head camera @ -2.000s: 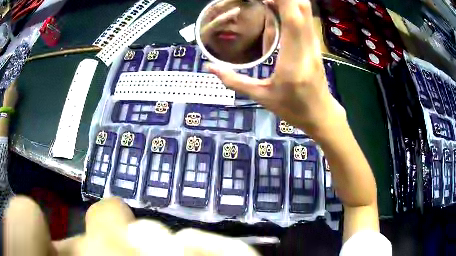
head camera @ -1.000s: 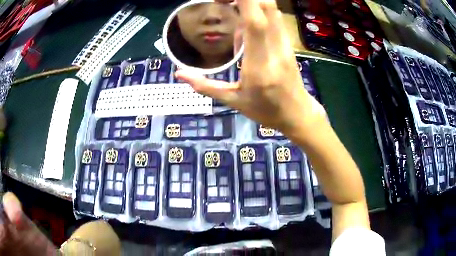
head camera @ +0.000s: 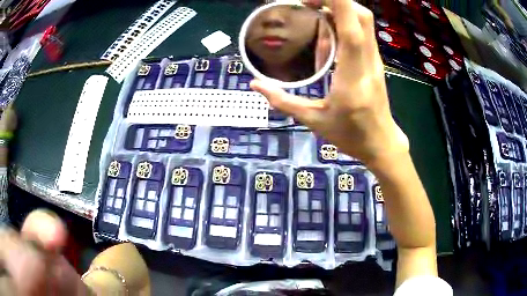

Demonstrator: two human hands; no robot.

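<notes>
My right hand (head camera: pixel 352 98) holds a round white-rimmed mirror (head camera: pixel 288 45) by its right and lower edge, raised above the back of a tray. A face shows in the mirror. My left hand (head camera: pixel 40 254) is at the lower left, close to the camera, blurred and partly cut off, with a bracelet at the wrist. I cannot tell whether it holds anything. The clear tray (head camera: pixel 199 141) holds several dark purple device housings (head camera: pixel 226 205) with gold blocks. A dotted white sticker sheet (head camera: pixel 197 108) lies across it.
A blank white strip (head camera: pixel 84 133) lies left of the tray, and a white perforated strip (head camera: pixel 153 43) lies at the back left. A small white square (head camera: pixel 216 41) is behind the tray. Black-and-red parts (head camera: pixel 425 52) are at the back right. More trayed housings (head camera: pixel 508 147) stand at the right edge.
Compared with one second ago, the mirror and my right hand appear further right, as does the whole scene. My left hand shows more at the lower left. The white square is now uncovered.
</notes>
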